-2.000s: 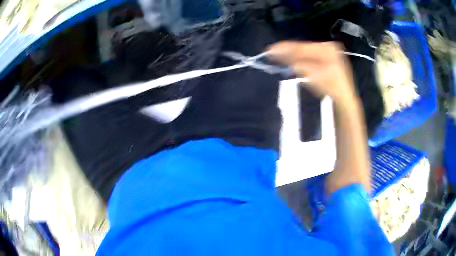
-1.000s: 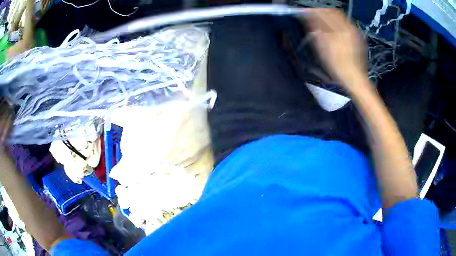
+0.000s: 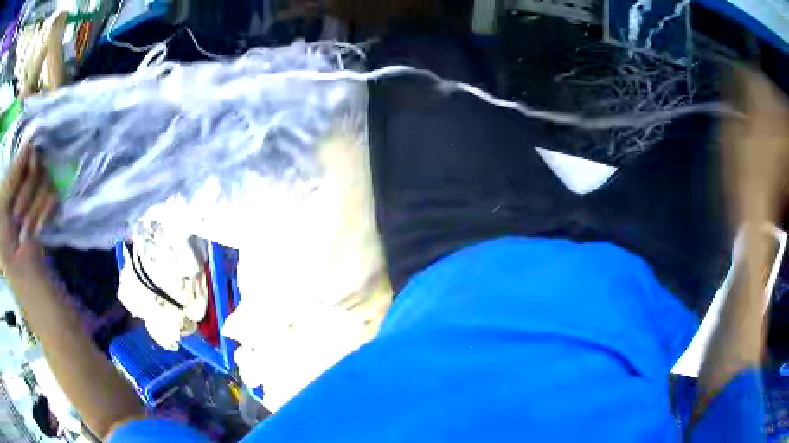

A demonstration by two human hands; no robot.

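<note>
My left hand [image 3: 28, 203] is at the far left, closed on the left end of a thick bundle of white to lilac-grey cords [image 3: 199, 130]. The bundle stretches sideways over a cream fabric pile [image 3: 294, 260] and is blurred. A single white cord [image 3: 484, 93] runs from the bundle across my dark-clothed lap to my right hand [image 3: 757, 130]. My right hand is at the far right, blurred, gripping the cord's end; its fingers are not clear.
A white triangle [image 3: 578, 170] lies between my thighs. Wispy thread scraps [image 3: 640, 95] are beyond my lap. A white card [image 3: 714, 316] is partly behind my right forearm. Blue plastic crates [image 3: 154, 363] stand at lower left. A blue table edge [image 3: 757, 28] is at upper right.
My right hand has moved right and down, drawing the single cord farther across my lap. The bundle stays in my left hand, which now shows more fully.
</note>
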